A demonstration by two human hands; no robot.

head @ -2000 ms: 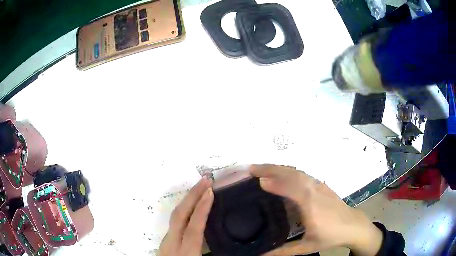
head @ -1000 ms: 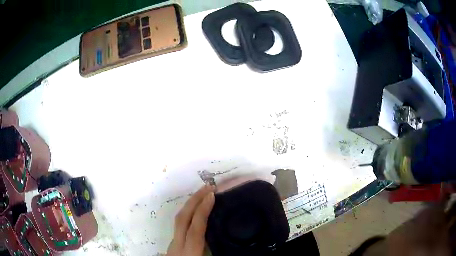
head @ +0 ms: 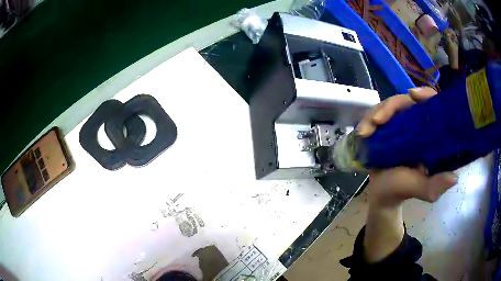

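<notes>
My right hand [head: 404, 175] is closed around the thick blue electric screwdriver [head: 423, 131] with a yellow label. Its pale nose is at the small metal pickup block [head: 321, 138] on the front of the white and black screw feeder [head: 329, 101]; the driver tip is hidden there. A black cover on a pink housing [head: 178, 275] shows only as a sliver at the bottom edge. My left hand is not in the picture.
Two overlapping black cover rings [head: 151, 107] and a gold-framed smartphone [head: 37, 170] lie on the white sheet. A blue bin [head: 379, 46] with brownish-red strips is beyond the feeder. A crumpled clear bag [head: 251, 24] lies near it. Another person's hand [head: 451, 48] is at upper right.
The view has turned right. My right hand has brought the screwdriver to the feeder's pickup block. The covered housing has slipped mostly out of view, and my left hand is no longer seen.
</notes>
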